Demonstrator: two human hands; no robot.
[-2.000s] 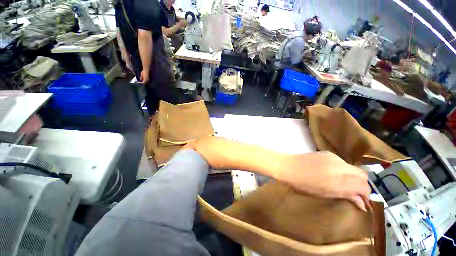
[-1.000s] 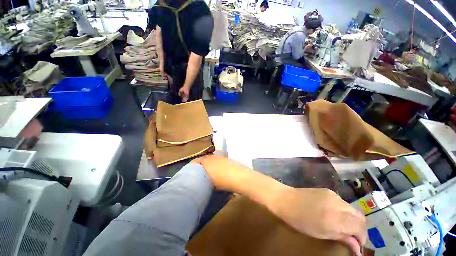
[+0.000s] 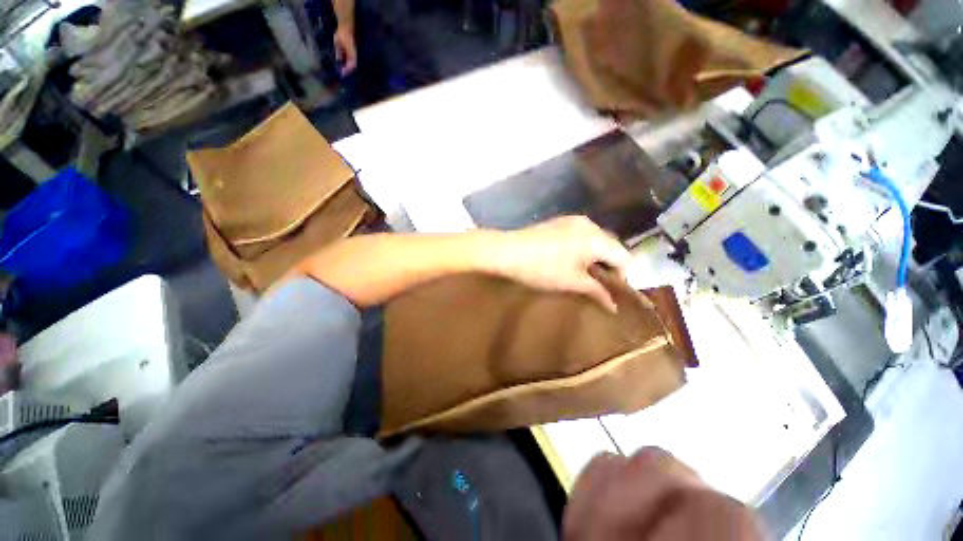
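Note:
A brown bag body (image 3: 465, 343) lies in front of me, with a pale bound seam (image 3: 528, 387) along its near side and a darker red-brown strip (image 3: 678, 328) at its right end. My left hand (image 3: 576, 259) reaches across from the left and grips the body's far edge near that end, its fingers curled over the cloth. My right hand (image 3: 655, 502) is blurred and cut off by the bottom edge, below the body's right end; its fingers cannot be made out. The white sewing machine head (image 3: 766, 238) stands just beyond and right of the strip.
A pale flat frame (image 3: 781, 380) lies right of the body. A dark metal plate (image 3: 570, 190) is behind my left hand. Folded brown bodies (image 3: 269, 180) are piled left, and another brown body (image 3: 655, 53) lies at the back. A blue crate (image 3: 65, 227) stands far left.
The view has turned down and right. The bag body, low in the frame before, now shows almost whole beside the machine, still under my left hand. My right hand has come into view.

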